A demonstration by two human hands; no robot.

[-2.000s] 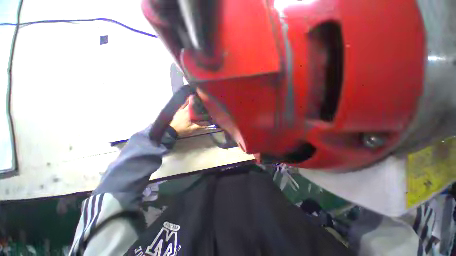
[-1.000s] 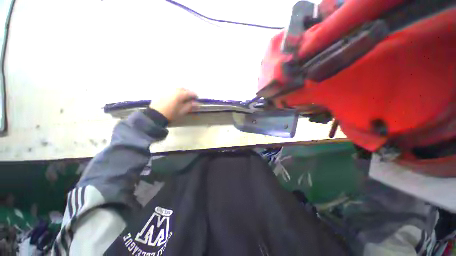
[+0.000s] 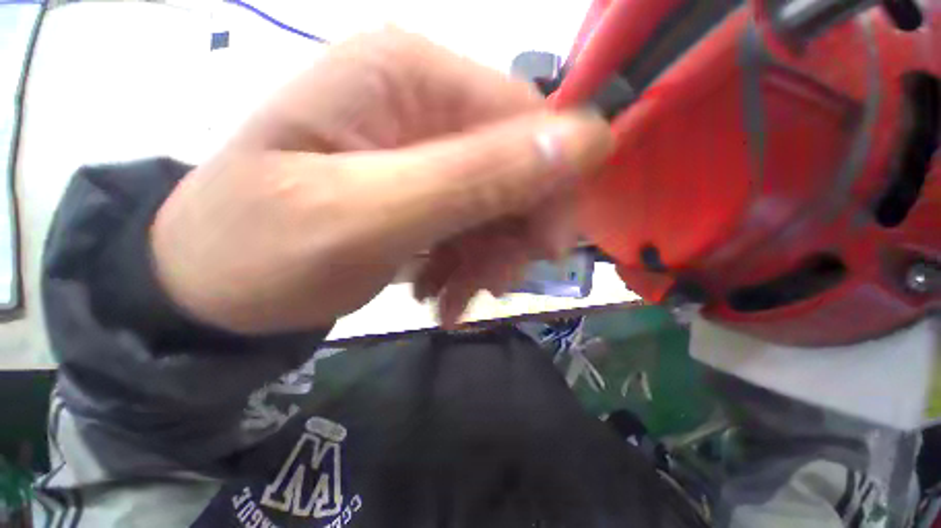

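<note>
The red cloth cutting machine fills the right side, its motor body close to the camera. My left hand is bare, large and blurred, raised in front of the paper with its fingers bent. Its thumb tip overlaps the red body in view; I cannot tell whether they touch or whether the hand holds anything. Part of the grey base plate shows below the fingers at the table edge. White paper covers the table top. The fabric edge is hidden behind my left hand. My right hand is not in view.
The worn pale table edge runs across in front of my body. A thin blue cable crosses the paper at the top. Another paper-covered lay is at the far left. Cloth scraps lie on the green floor.
My left hand has left the fabric edge and come up much closer to the camera, towards the machine. The machine's red body sits differently in view, with its slotted end showing again.
</note>
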